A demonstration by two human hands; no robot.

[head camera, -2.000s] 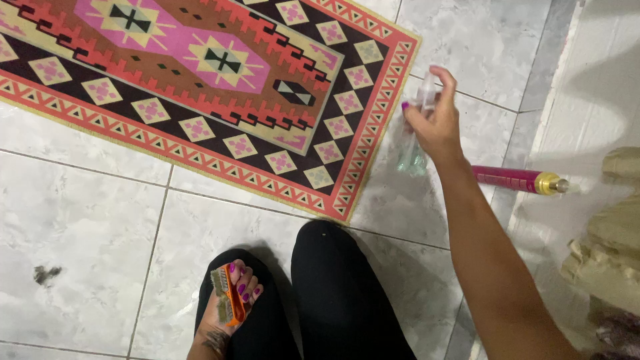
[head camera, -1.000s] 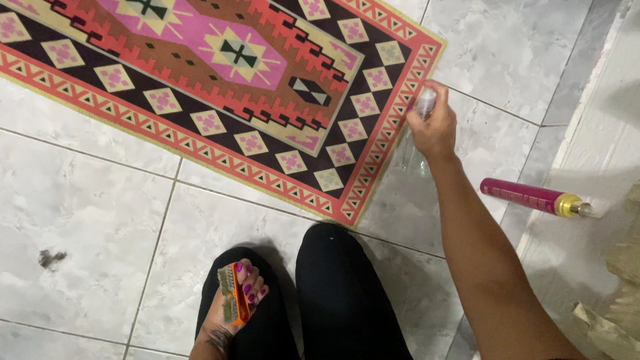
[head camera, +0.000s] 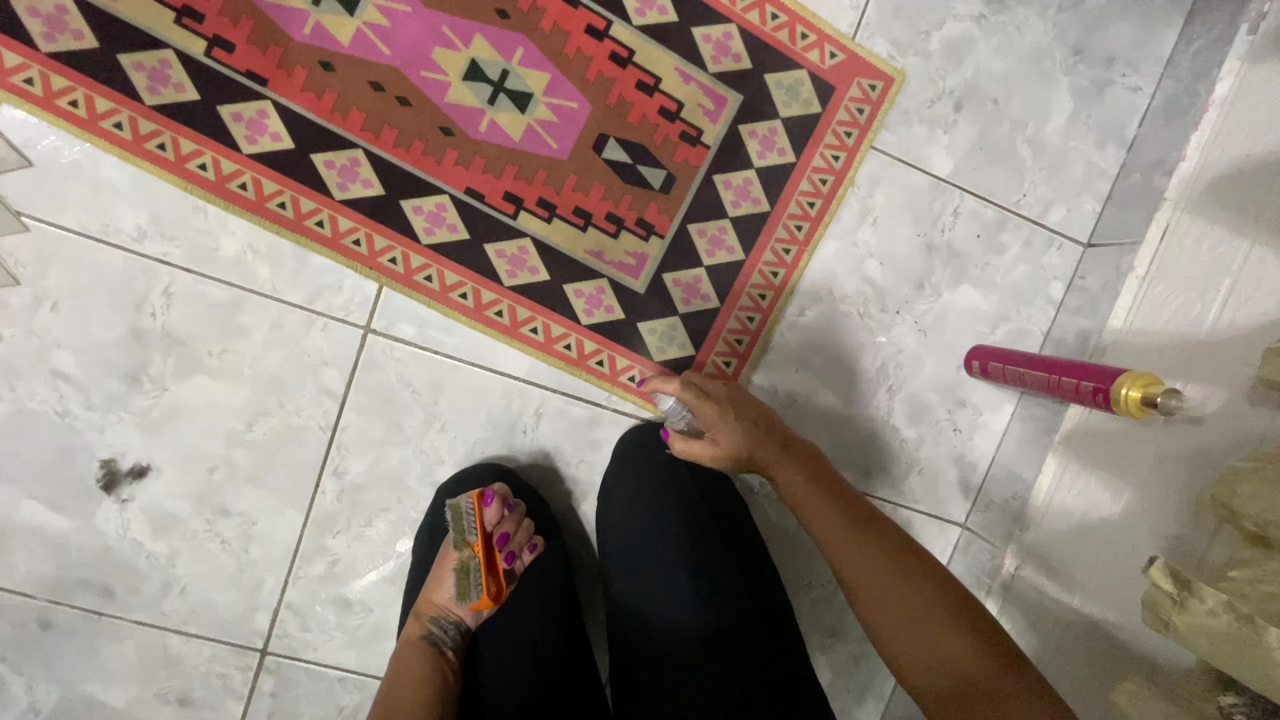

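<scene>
My left hand (head camera: 507,530) rests on my left thigh, closed around an orange-handled brush (head camera: 478,550) whose worn bristles face up. In my right hand (head camera: 728,425) is a clear bottle (head camera: 678,413), mostly hidden by the fingers, held just above my right knee at the near corner of a patterned rug (head camera: 520,262). The rug has a red border with triangles, a dark band of pale diamonds and a pink centre.
A magenta bottle with a gold collar (head camera: 1050,378) lies on its side at the right, by the edge of the tiled floor (head camera: 940,290). Crumpled yellowish material (head camera: 1215,610) is at the lower right. A dark smudge (head camera: 122,478) marks the floor at left.
My right hand, with the clear bottle, has moved from beside the rug's right edge to its near corner by my knee. My left hand still holds the brush on my thigh.
</scene>
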